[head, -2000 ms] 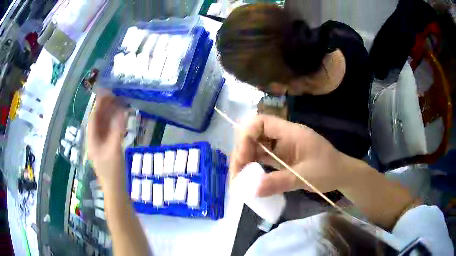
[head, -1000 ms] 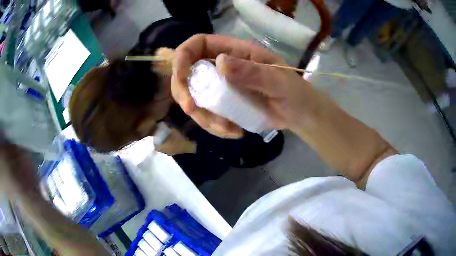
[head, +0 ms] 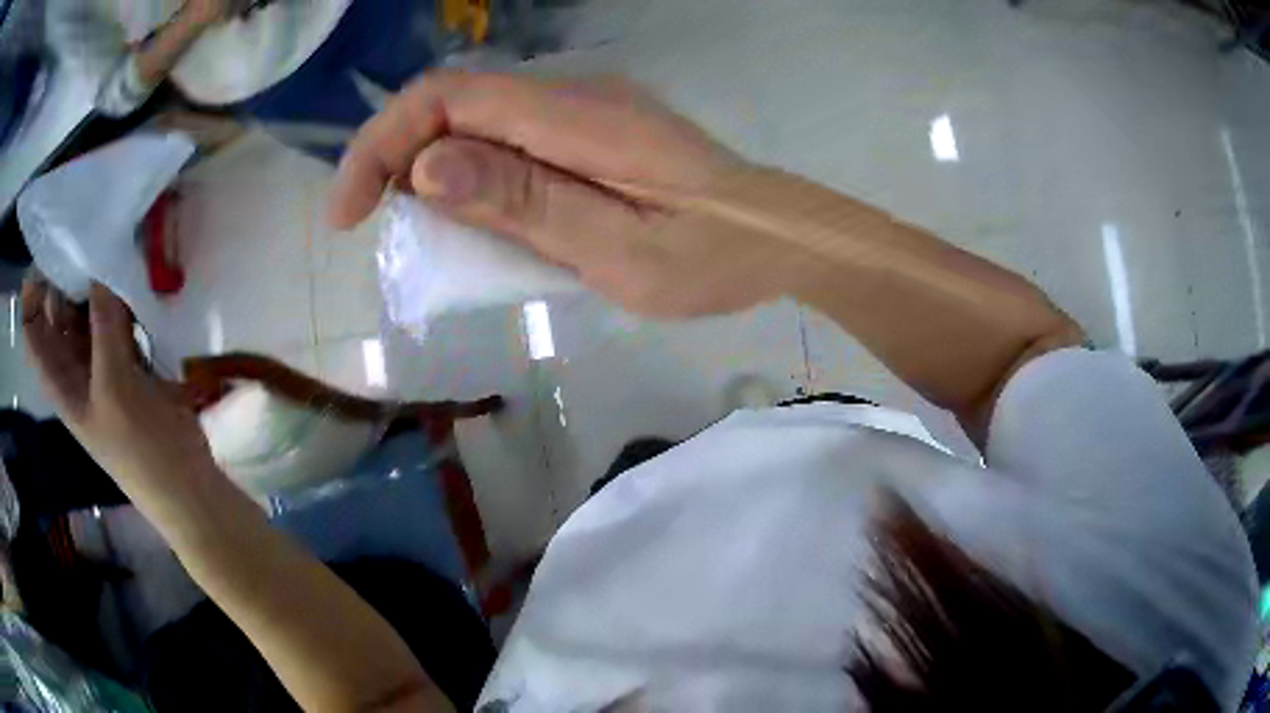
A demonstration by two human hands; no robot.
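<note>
My right hand (head: 599, 195) is at the upper middle, wrapped around a white product unit (head: 467, 272). The unit's crinkly, shiny end points left; the rest lies partly under my palm and fingers. A thin pale stick tip (head: 371, 92) shows faintly above my fingers; its length is blurred. My left hand (head: 105, 348) is at the far left, its fingertips at the lower edge of a pale translucent plastic piece (head: 98, 216) and seeming to hold it. What the piece is cannot be told.
Glossy tiled floor (head: 947, 265) lies below my hands. A chair with a red-brown frame (head: 467, 515) and pale seat (head: 279, 432) stands at lower left. Another person's hand (head: 181, 35) shows at the top left, beside a round white surface (head: 265, 49).
The view has swung right, away from the table, the blue trays and the seated person. My right hand still holds the white unit. My left hand is now at the pale plastic piece.
</note>
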